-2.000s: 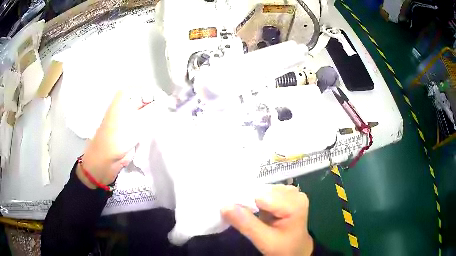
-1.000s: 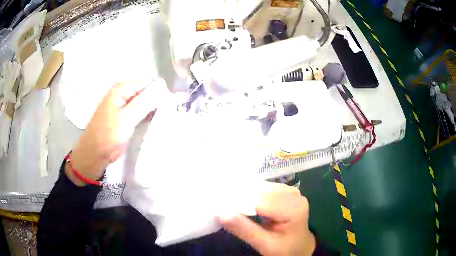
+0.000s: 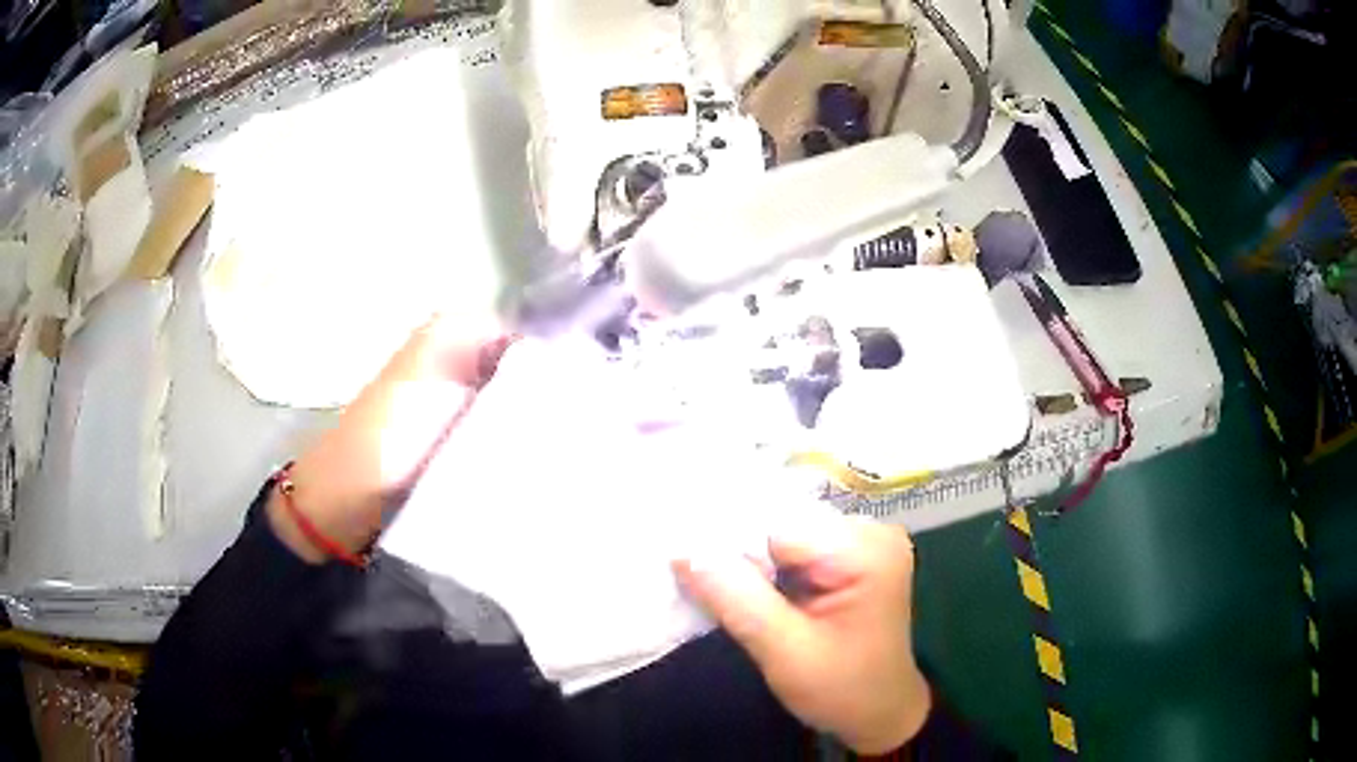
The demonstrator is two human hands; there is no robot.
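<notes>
A bright white fabric piece [image 3: 595, 491] lies across the front of the sewing machine, its lower end hanging over the table's near edge. My left hand [image 3: 390, 432] is on its upper left edge, close to the presser foot and needle area [image 3: 595, 305]. My right hand [image 3: 826, 618] grips its lower right part between thumb and fingers. Glare washes out the fabric and hides its details. The cream-white sewing machine [image 3: 714, 164] stands behind, with its white rounded machine bed [image 3: 938, 357] to the right of the fabric.
A flat white stack of cut panels [image 3: 350, 238] lies left of the machine. Small cut parts [image 3: 119, 402] lie at far left. A black phone [image 3: 1075, 209], red-handled snips [image 3: 1075, 350], a grey knob [image 3: 1008, 243] and a dark spring [image 3: 887, 250] are at right. Striped tape [image 3: 1049, 655] marks the green floor.
The fabric's lower end has changed from bunched to flatter, with a straighter left edge. My left hand has moved slightly down and right since the last frame. My right hand keeps its grip.
</notes>
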